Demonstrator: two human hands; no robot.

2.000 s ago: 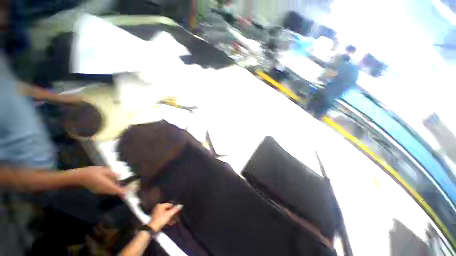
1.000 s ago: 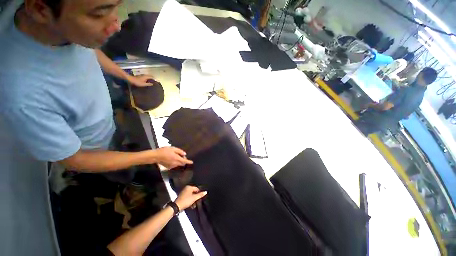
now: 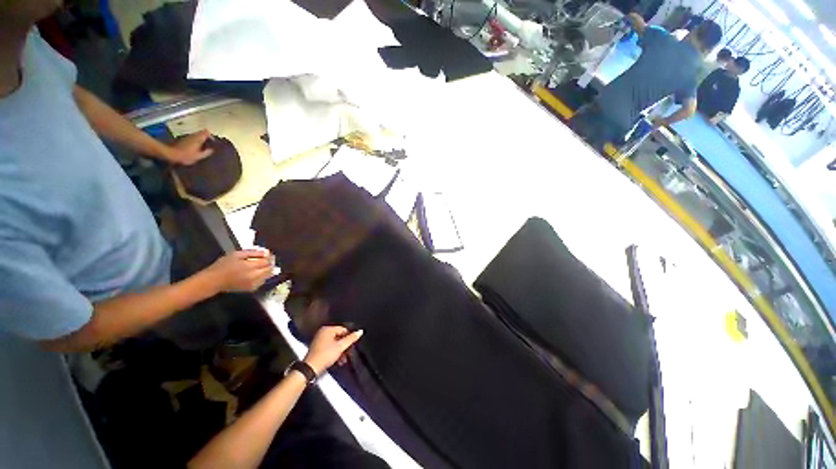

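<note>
A long dark cloth piece [image 3: 449, 330] lies along the near table edge, its far end brown with a faint check [image 3: 316, 224] and the rest plain black. My left hand [image 3: 330, 348], with a dark wristband, pinches the near edge of this cloth between thumb and fingers. The layers under the fingers are partly hidden. A folded black stack [image 3: 568, 316] lies beyond the long piece, with a thin brownish edge showing between them. My right hand is not in view.
A person in a light blue shirt [image 3: 73, 201] stands at left, one hand on a dark round piece [image 3: 211, 169]. White pattern pieces [image 3: 257, 41], a dark narrow strip [image 3: 649, 357] and a yellow item [image 3: 736, 325] lie on the table. Other people are beyond.
The helper's near hand has drawn back left from the cloth edge. My left hand stays at the cloth's near edge. The view has shifted, so the table sits further left and up.
</note>
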